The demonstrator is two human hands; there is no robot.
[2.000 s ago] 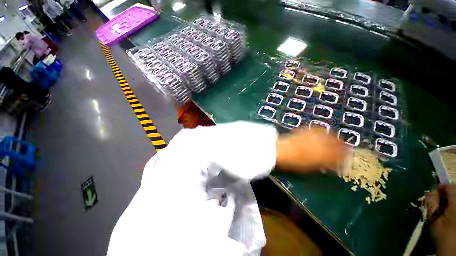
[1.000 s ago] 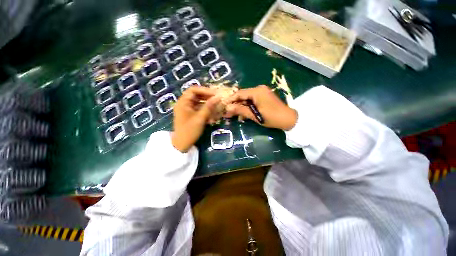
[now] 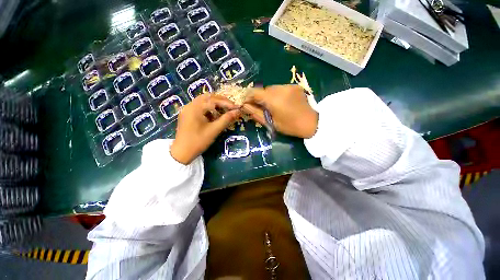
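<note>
My left hand (image 3: 200, 127) and my right hand (image 3: 288, 111) meet fingertip to fingertip over a heap of cream bits (image 3: 234, 94). The left fingertips are pinched together, but what they hold is too small to make out. My right hand holds dark tweezers (image 3: 268, 121) between its fingers, pointing down toward me. A single silvery rounded-square housing (image 3: 237, 147) lies on the green bench just below my hands. A clear blister tray (image 3: 98, 158) with rows of similar housings lies to the left, with yellow spots in some left-side pockets.
A white open parts box (image 3: 322, 55) full of cream bits stands at the upper right. A small cream-yellow cluster (image 3: 301, 80) lies below it. White boxes (image 3: 422, 33) with dark metal tools on top are at the far upper right. Stacked trays (image 3: 19, 164) stand at the far left.
Since two seconds ago, the view has swung from the stacked trays to the bench in front, and my left hand has come to meet my right. Over the last second, both hands stay together over the heap.
</note>
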